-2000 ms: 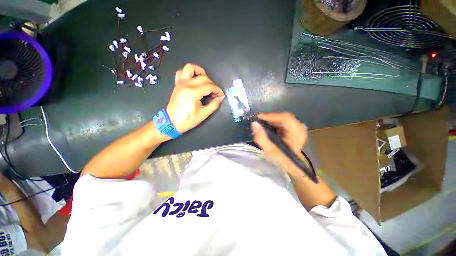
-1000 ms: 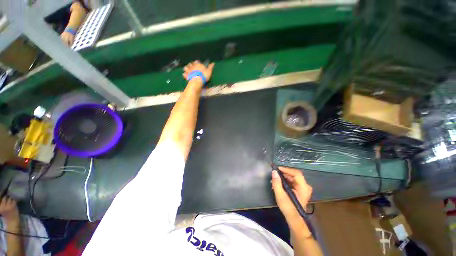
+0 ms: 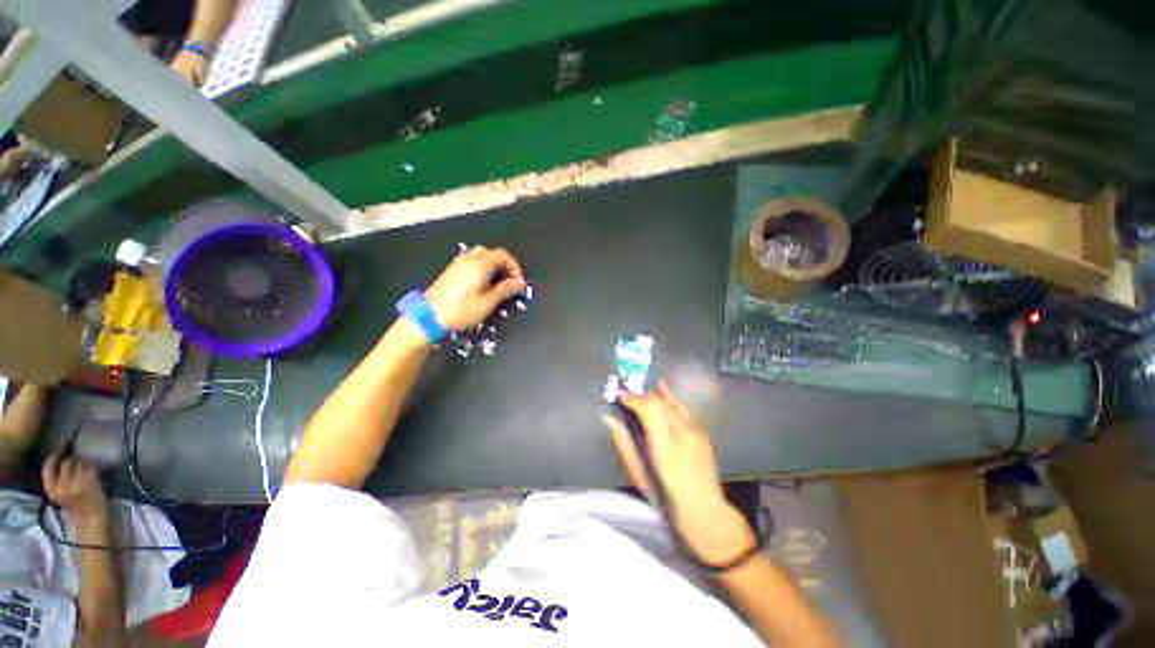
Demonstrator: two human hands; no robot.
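Note:
The small circuit board (image 3: 632, 360) lies on the dark mat, pale blue-green under glare. My right hand (image 3: 681, 458) is at its near edge, fingertips at the board. The dark soldering iron (image 3: 647, 471) lies in that hand, pointing back along the wrist, partly hidden and blurred. My left hand (image 3: 476, 289), with a blue wrist band, is over the pile of connector leads (image 3: 486, 346), fingers curled down. It covers much of the pile, and whether it grips a lead cannot be told.
A purple-rimmed fan (image 3: 250, 290) stands at the left. Beyond a pale rail, the green belt (image 3: 507, 133) carries small boards. At the right are a tape roll (image 3: 797, 244), dark coil (image 3: 944, 276) and cardboard tray (image 3: 1020, 228). Another person's hand (image 3: 76, 485) shows at lower left.
My left hand has come back from the belt to the connector pile. My right hand has moved slightly left, and a board now lies at its fingertips.

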